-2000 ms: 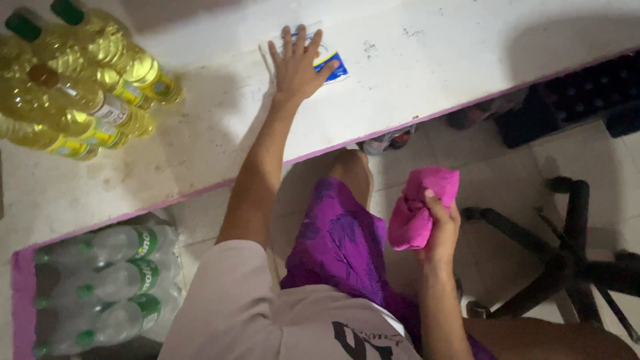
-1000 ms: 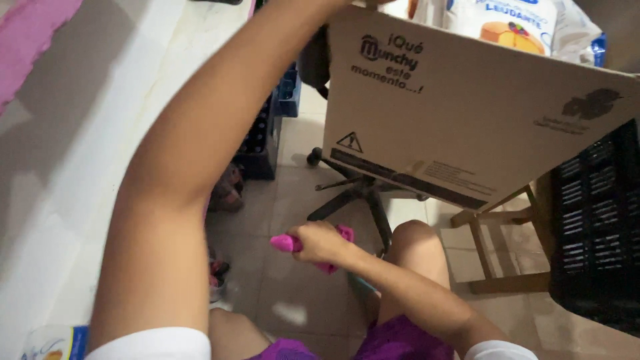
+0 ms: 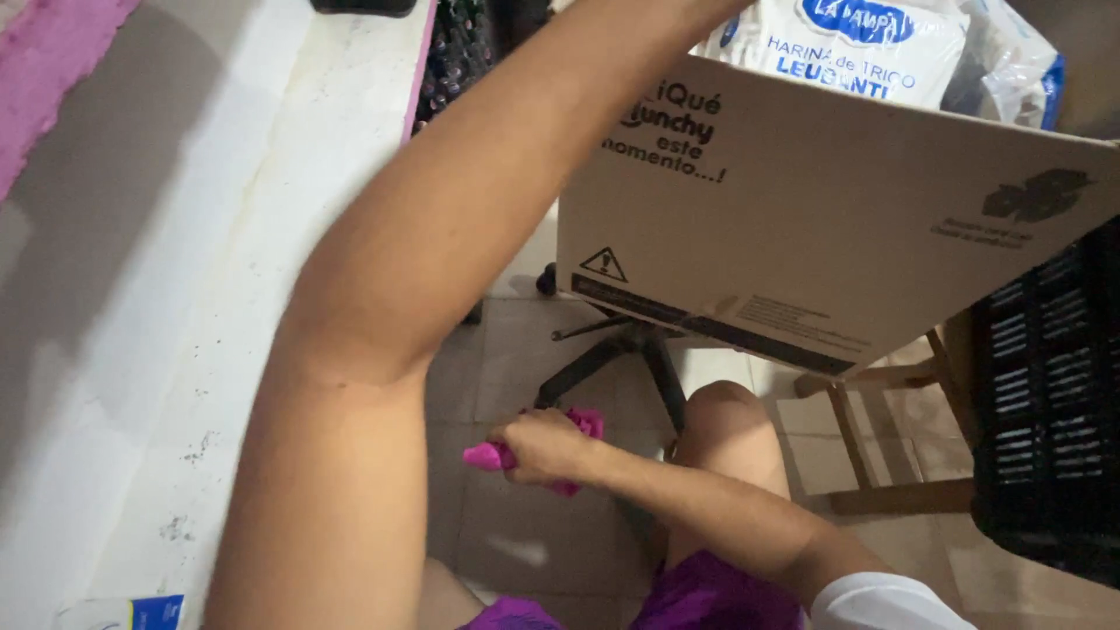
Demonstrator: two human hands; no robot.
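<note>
My right hand [image 3: 544, 448] grips a bunched pink cloth [image 3: 484, 456], which sticks out on both sides of the fist, low over the tiled floor. My left arm reaches up across the view to the top edge of a cardboard box [image 3: 787, 236]; the left hand itself is out of frame. Packs of wheat flour [image 3: 866, 52] in white and blue plastic stand in the open box. On the white counter at the lower left lies a white and blue packet [image 3: 156, 612].
The white counter [image 3: 201, 350] with a pink edge runs along the left. Beneath the box are a black wheeled chair base [image 3: 604, 359] and a wooden stool [image 3: 901, 499]. A black plastic crate [image 3: 1041, 420] stands at the right. Dark bottles [image 3: 455, 52] are beyond the counter.
The view has swung right from the counter to the box. My left hand has left the packet on the counter, and that arm now reaches toward the box. The pink cloth stays in my right hand.
</note>
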